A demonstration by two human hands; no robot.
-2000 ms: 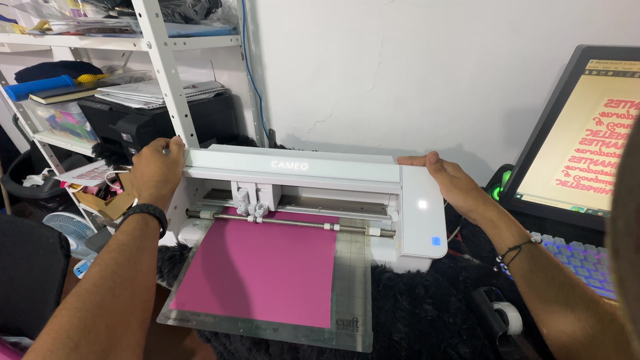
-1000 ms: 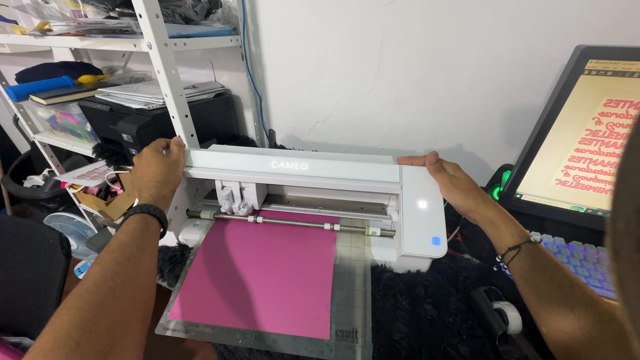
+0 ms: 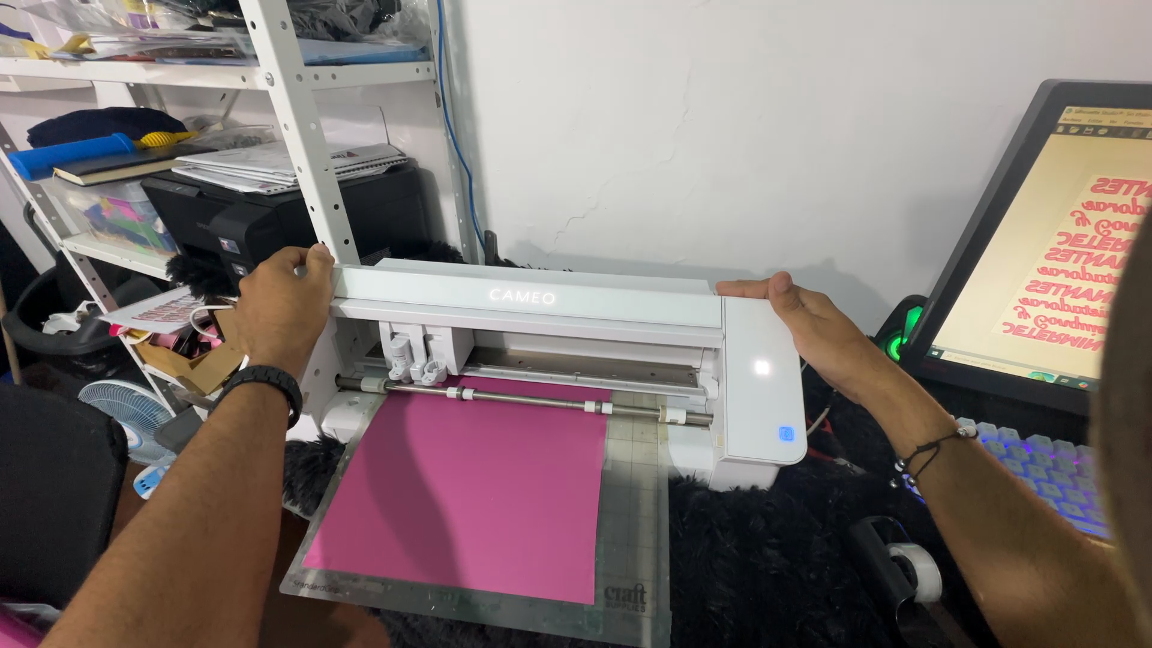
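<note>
A white Cameo cutting machine (image 3: 540, 310) stands in front of me, its front open. My left hand (image 3: 286, 301) grips its upper left end. My right hand (image 3: 801, 324) rests against the upper right corner, index finger along the top edge and thumb raised; its other fingers are partly hidden. Inside, the tool carriage (image 3: 414, 351) sits near the left end, above the metal roller bar (image 3: 531, 399). A bright pink sheet (image 3: 477, 495) lies on a translucent gridded cutting mat (image 3: 637, 522), which runs under the bar and sticks out toward me.
Black shaggy fabric (image 3: 747, 549) lies beneath the machine. At right are a monitor (image 3: 1017, 225), a lit keyboard (image 3: 1035, 468) and a tape dispenser (image 3: 882, 558). A white metal shelf (image 3: 306, 135) with a black printer (image 3: 261, 216) stands left, near a small fan (image 3: 117, 414).
The tool carriage has moved left along its rail. The mat with the pink sheet has slid slightly out toward me. Both hands have stayed in place.
</note>
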